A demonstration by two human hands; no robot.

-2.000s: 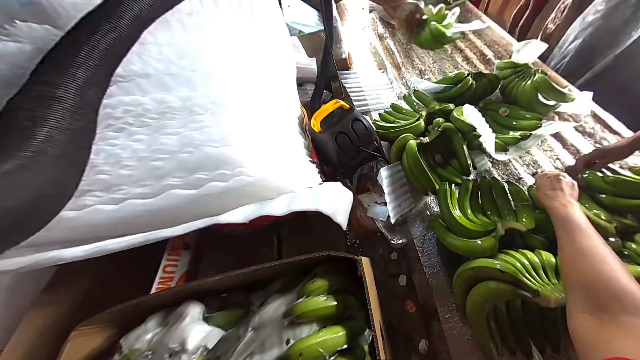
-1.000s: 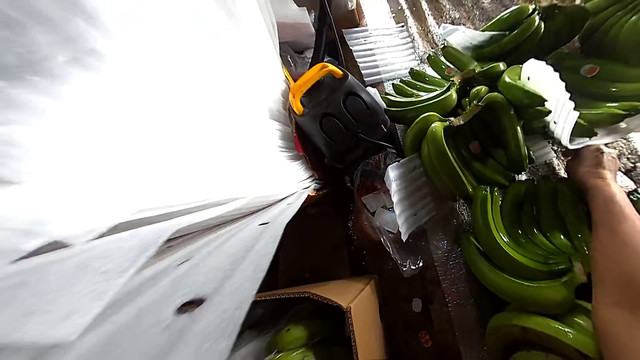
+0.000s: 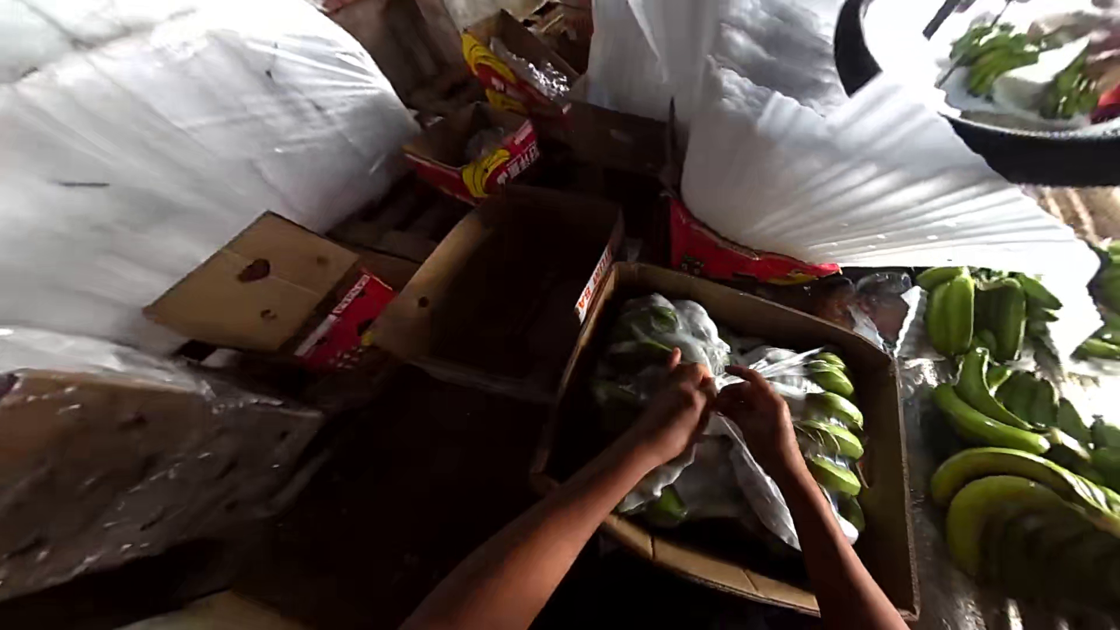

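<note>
A cardboard box (image 3: 901,490) lined with thin clear plastic film (image 3: 774,360) holds green bananas (image 3: 836,409) in rows, with white foam sheeting (image 3: 691,324) among them. My left hand (image 3: 678,407) is over the middle of the box, its fingers pinching the gathered film. Close beside it, my right hand (image 3: 759,411) pinches the same film, fingertips almost touching the left ones. The film is stretched and bunched between the two hands. Bananas show most plainly to the right of my right hand; those on the left lie partly under foam and film.
Left of the box stands an open cardboard box (image 3: 424,302) with a dark interior. Red printed cartons (image 3: 490,166) lie behind. Large white foam sheets (image 3: 219,166) hang at left and top. More green banana hands (image 3: 1006,490) lie on the wet surface at right.
The view has swung left, from the bananas on the wet surface to the boxes. Both my hands are now at the film in the box; a hand was among the loose bananas before.
</note>
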